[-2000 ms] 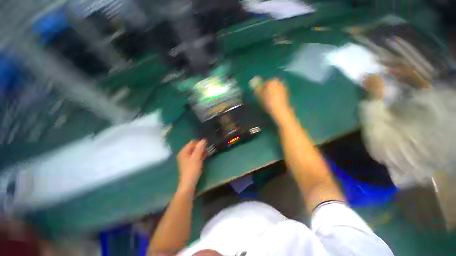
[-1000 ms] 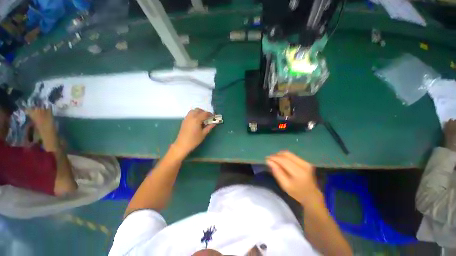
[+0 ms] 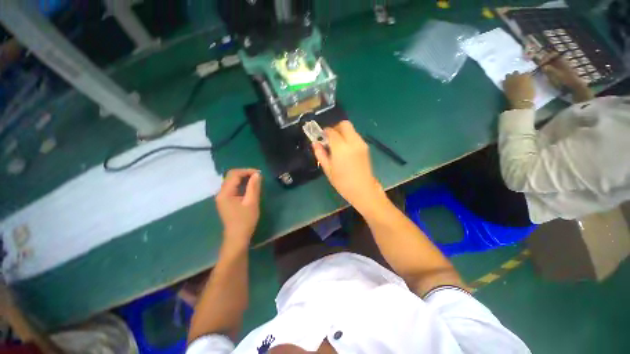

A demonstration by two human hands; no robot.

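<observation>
My right hand point(image 3: 347, 157) holds a small pale module point(image 3: 313, 132) between thumb and fingers, over the middle of the black fixture base point(image 3: 273, 142). The nest beneath is hidden by the module and hand. The green press head point(image 3: 297, 68) with its lit yellow-green centre and the clear guide plate point(image 3: 322, 97) stand just beyond the module. My left hand point(image 3: 238, 200) is left of the base near the bench edge, thumb and fingertips close together, with no module visible in it.
A white sheet point(image 3: 117, 200) with a black cable point(image 3: 159, 150) lies left. Black tweezers point(image 3: 385, 148) lie right of the base. A plastic bag point(image 3: 442, 50), papers point(image 3: 499, 61), a dark module tray point(image 3: 563, 45) and a co-worker's hands point(image 3: 518, 88) are at right. A metal post point(image 3: 83, 72) stands at left.
The module was in my left hand and is now in my right, over the base. My right hand has moved forward to the fixture. The view has turned and shifted right.
</observation>
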